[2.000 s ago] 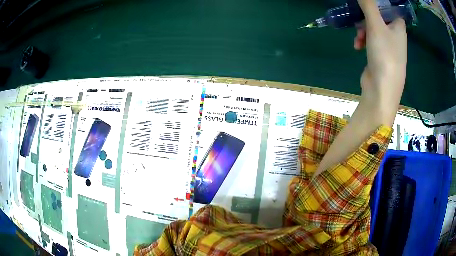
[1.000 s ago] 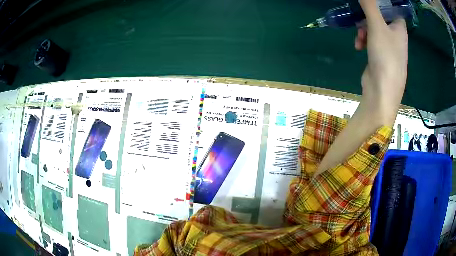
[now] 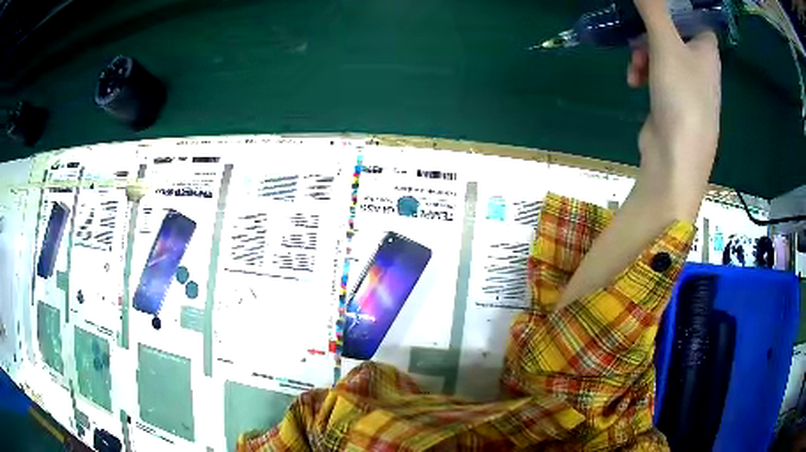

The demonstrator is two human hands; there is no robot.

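My right hand (image 3: 676, 62) is at the upper right, closed around the dispensing syringe (image 3: 610, 28). The syringe points left, and its thin pale tip (image 3: 550, 43) is over the green conveyor belt (image 3: 353, 71), touching no part. A black cylindrical housing (image 3: 130, 92) stands on the belt at the upper left, far from the tip. A second black housing (image 3: 25, 122) stands farther left, near the picture's edge. My left hand is not in view; a plaid sleeve shows at the bottom.
Printed packaging sheets (image 3: 283, 265) cover the ledge along the belt's near edge. A blue plastic bin (image 3: 760, 353) at the lower right holds long black parts (image 3: 707, 353). Pale hoses (image 3: 782, 26) run at the upper right corner, and a thin black cable (image 3: 751, 214) lies at the right.
Both black housings have moved right along the belt, and the farther one has come more into view. My right hand and the syringe have stayed almost still.
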